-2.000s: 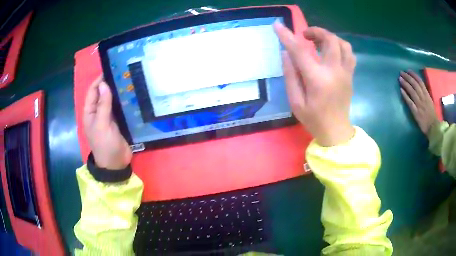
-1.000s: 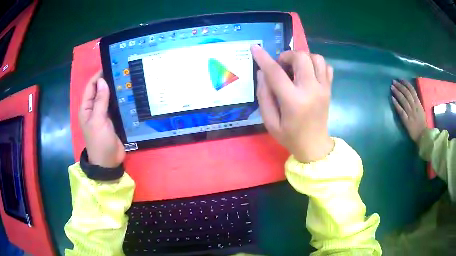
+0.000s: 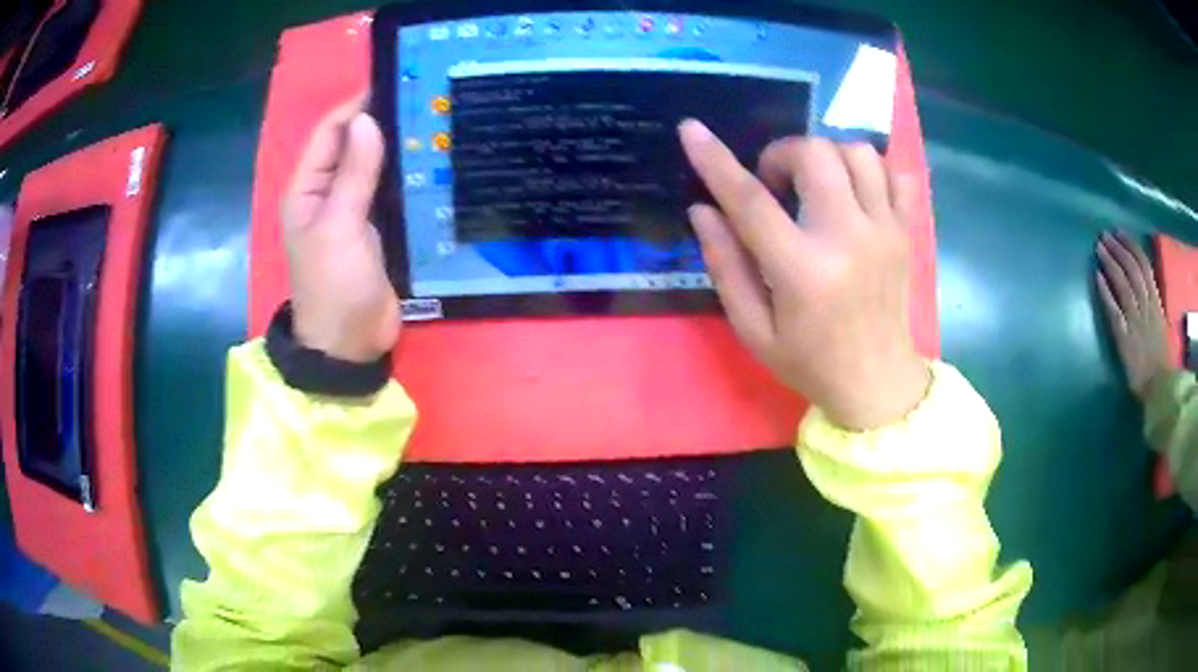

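Note:
A black-bezelled tablet (image 3: 565, 305) lies over a red foam pad (image 3: 565, 394), its screen lit with a blue desktop and a black command window. My left hand (image 3: 339, 250) is at the tablet's left edge, thumb up along the bezel; its fingers behind are partly hidden, and a black band is on the wrist. My right hand (image 3: 821, 263) is over the screen's right half, index finger extended at the command window, holding nothing. Whether the fingertip touches the glass is unclear. A black keyboard (image 3: 539, 538) lies below the pad, near my body.
At left, a second red foam pad (image 3: 112, 355) bears a dark tablet (image 3: 59, 355). Another red pad (image 3: 99, 66) is at the top left. At the right edge, another person's hand (image 3: 1132, 309) rests on the green bench (image 3: 1025, 328) beside a red pad (image 3: 1176, 289).
The white window with the coloured triangle is gone and the black command window shows. The tablet sits further right and higher in view and looks more level. My right index finger is lower on the screen.

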